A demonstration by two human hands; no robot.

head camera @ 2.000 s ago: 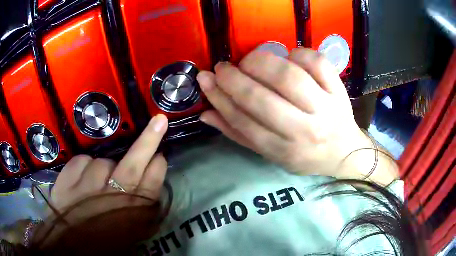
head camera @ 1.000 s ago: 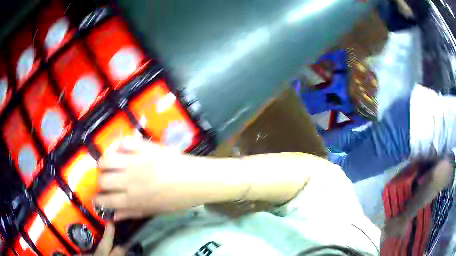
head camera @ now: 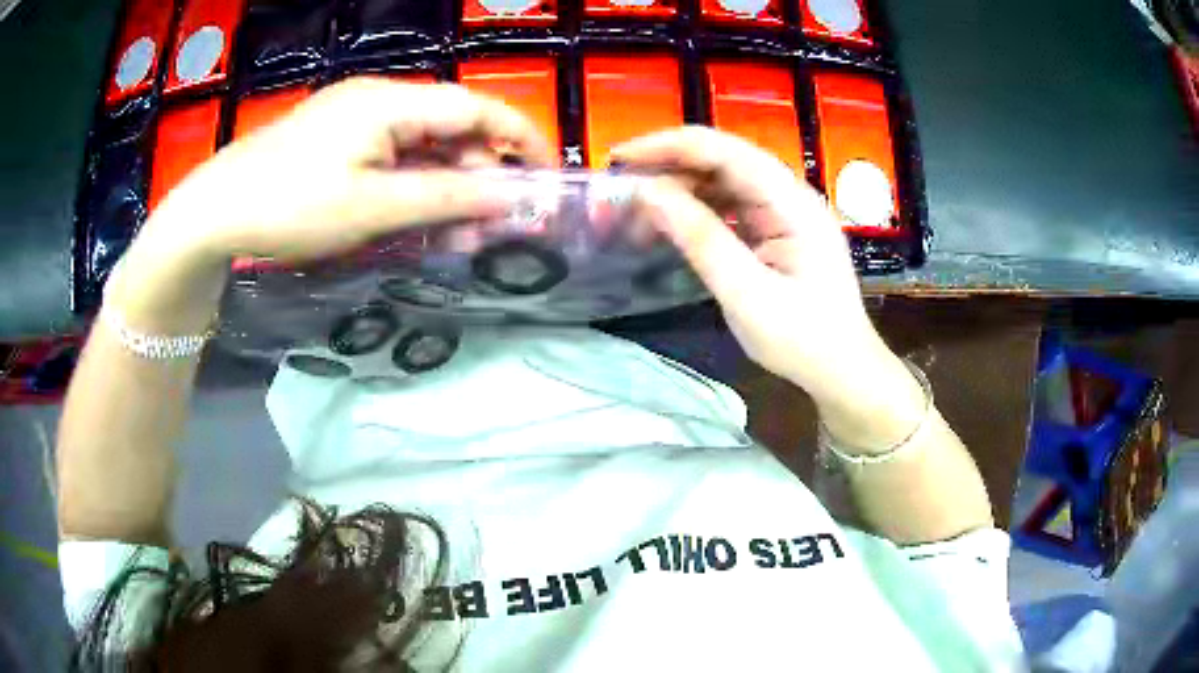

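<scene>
My left hand (head camera: pixel 355 171) and my right hand (head camera: pixel 763 250) both grip the upper edge of a clear film carrier sheet (head camera: pixel 460 296), fingers behind and thumbs in front. The sheet hangs wrinkled between them, in front of my shirt. Several dark ring-shaped trim discs (head camera: pixel 519 267) show on it, some blurred. Behind the hands lies a black blister tray (head camera: pixel 316 37) with glossy orange-red housings (head camera: pixel 635 105) in its pockets. Several housings show pale round recesses; those of the housings behind my hands are hidden.
The dark green belt (head camera: pixel 1039 158) extends on both sides of the tray. A brown cardboard surface (head camera: pixel 934 394) is below the belt edge at right. Beyond it stands a blue plastic stool or bin (head camera: pixel 1078 447) on the floor.
The view has swung back to face the tray. Both hands are now raised and hold the clear sheet; earlier they were at the tray's near row without it.
</scene>
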